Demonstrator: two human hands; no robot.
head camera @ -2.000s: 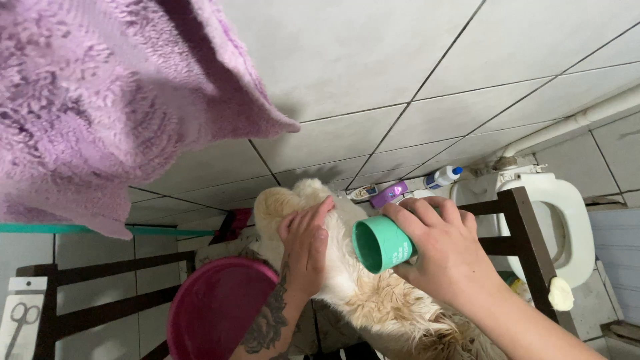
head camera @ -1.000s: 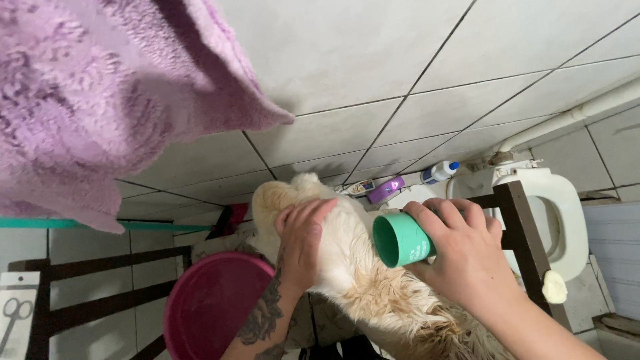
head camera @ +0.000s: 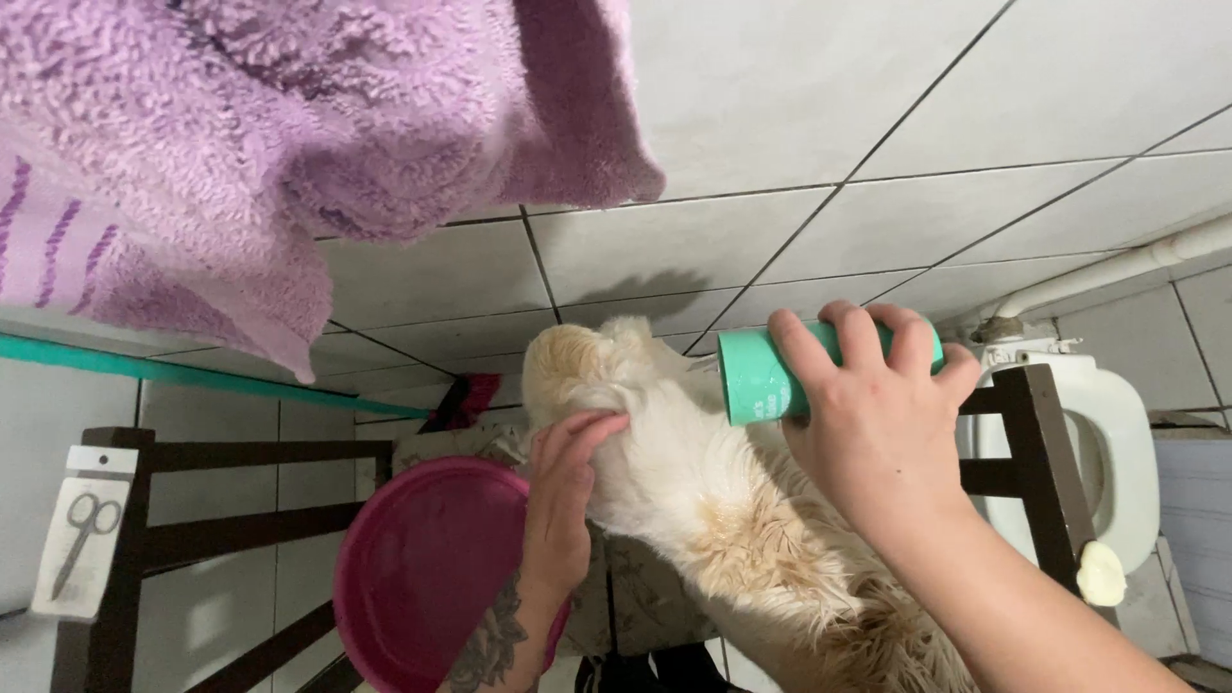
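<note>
A wet, cream and tan long-haired dog (head camera: 674, 472) stands below me with its head toward the tiled wall. My left hand (head camera: 568, 491) rests on the side of its head and neck, fingers slightly bent and holding nothing. My right hand (head camera: 876, 414) grips a green plastic cup (head camera: 756, 375) from above, tipped on its side just over the dog's neck, its mouth facing left. Whether water runs from it cannot be told. A magenta basin (head camera: 423, 577) sits left of the dog, close to my left forearm.
A purple towel (head camera: 385, 115) hangs at the upper left. Dark wooden rails (head camera: 250, 452) stand left, with packaged scissors (head camera: 87, 529) on them; another dark frame (head camera: 1044, 462) stands right, bearing a pale soap piece (head camera: 1100, 574). Beyond are a toilet (head camera: 1131, 472) and a broom (head camera: 462, 399).
The cup in my right hand has turned, so its mouth faces left and its inside no longer shows. The bottles by the wall are now out of sight behind hand and cup.
</note>
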